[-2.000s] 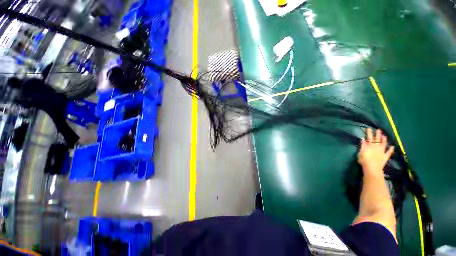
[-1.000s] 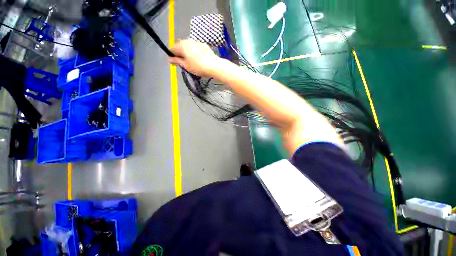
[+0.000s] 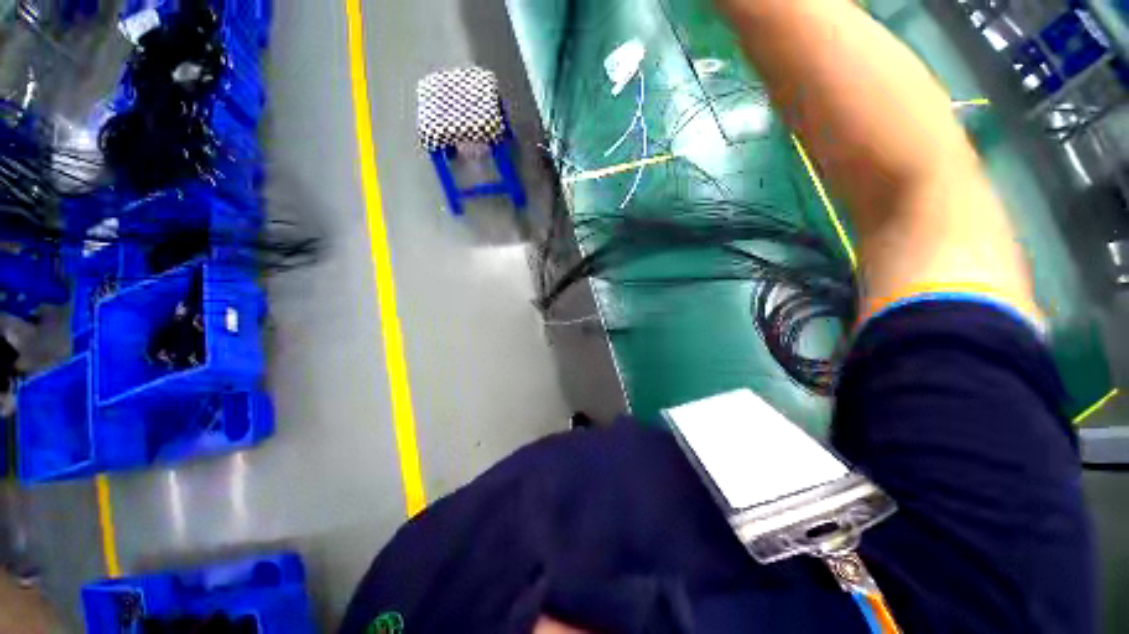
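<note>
Long thin black cables (image 3: 693,238) lie spread across the green bench (image 3: 675,359), their loose ends over its left edge. A coil of black cable (image 3: 792,353) lies at their right end, partly behind my sleeve. Blurred black strands (image 3: 279,245) reach in from the left over the blue crates; what holds them is not visible. My right forearm reaches up over the bench, and my right hand is cut off by the top edge. I do not see my left hand. Small skin-coloured patches show at the bottom edge and bottom left corner, too little to identify.
Blue crates (image 3: 149,334) with black cables stand on the floor at left. A checked stool (image 3: 461,109) with blue legs stands beside the bench. A white block (image 3: 624,62) with white leads lies on the bench. A white badge (image 3: 761,458) hangs at my chest.
My right hand has left the black bundle it gripped over the floor and gone out at the top. The bundle has separated from the bench cables; black strands now show farther left.
</note>
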